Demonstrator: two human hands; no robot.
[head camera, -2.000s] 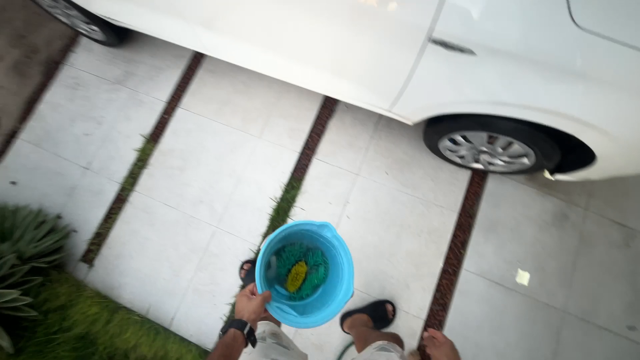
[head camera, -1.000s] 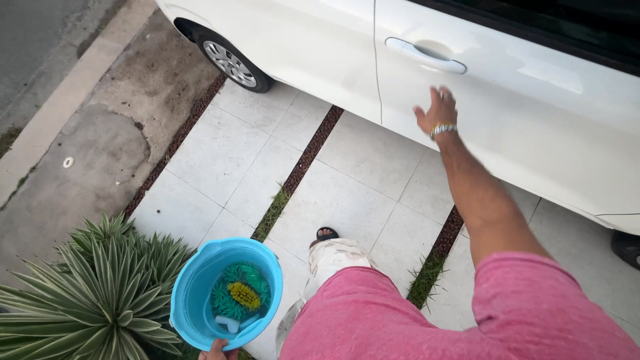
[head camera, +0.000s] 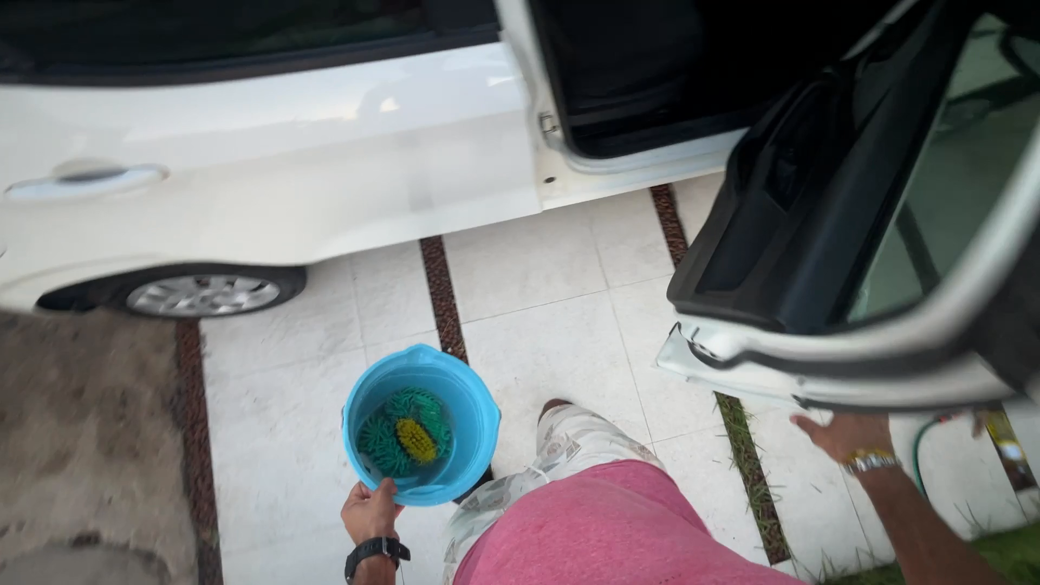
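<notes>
My left hand (head camera: 371, 513), with a black watch on its wrist, grips the near rim of a blue plastic bucket (head camera: 475, 414). Inside the bucket lie a green chenille wash mitt or sponge (head camera: 414, 404) and a yellow brush-like piece (head camera: 417, 441), partly in what looks like water. My right hand (head camera: 853, 435), with bracelets on its wrist, is at the outer side of the open car door (head camera: 731, 366), thumb spread; the door hides some of its fingers, and whether it grips the door I cannot tell.
The white car's rear door (head camera: 406, 154) is closed, with a wheel (head camera: 203, 294) below left. The dark doorway (head camera: 642, 73) shows at the top. Pale paving (head camera: 536, 325) has strips of pebbles and grass. A green hose (head camera: 918, 455) lies at the lower right.
The view has swung a lot. A car door now stands open. My right hand, earlier reaching toward a closed door's handle, is now at the open door. My left hand keeps hold of the bucket.
</notes>
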